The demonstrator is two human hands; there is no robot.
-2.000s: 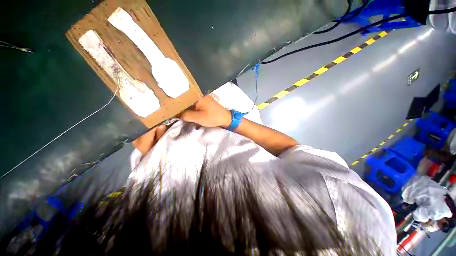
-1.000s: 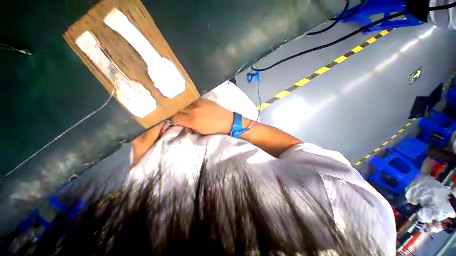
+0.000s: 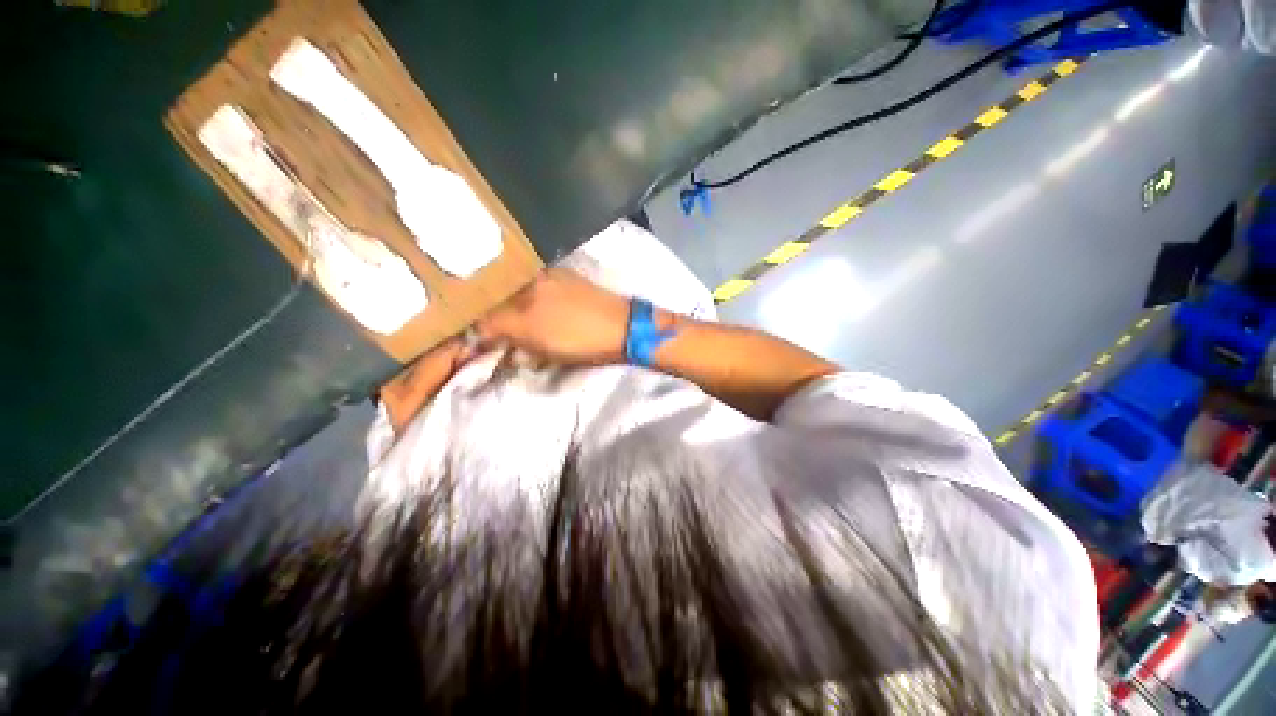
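Observation:
The brown wooden work board (image 3: 469,311) lies tilted on the dark green bench, its near end at the bench edge. Two bottle-shaped white pads (image 3: 455,224) are on it, the left one stained. My right hand (image 3: 553,319), with a blue wrist strap (image 3: 642,333), is at the near end of the board, fingers bent inward. My left hand (image 3: 420,385) is beside it at the bench edge, partly hidden by the white coat. The fingertips of both hands meet. Whether they hold something is too blurred to tell.
A thin pale solder wire (image 3: 168,396) crosses the green bench (image 3: 98,266) from the left to the board. A black cable (image 3: 840,144) hangs beyond the bench edge at the upper right. Blue stools (image 3: 1113,445) and a person in white (image 3: 1212,520) are at the far right.
The board appears slightly further left and lower in the view. My hands have come closer together at its near end. The dangling blue item by the cable has shifted left.

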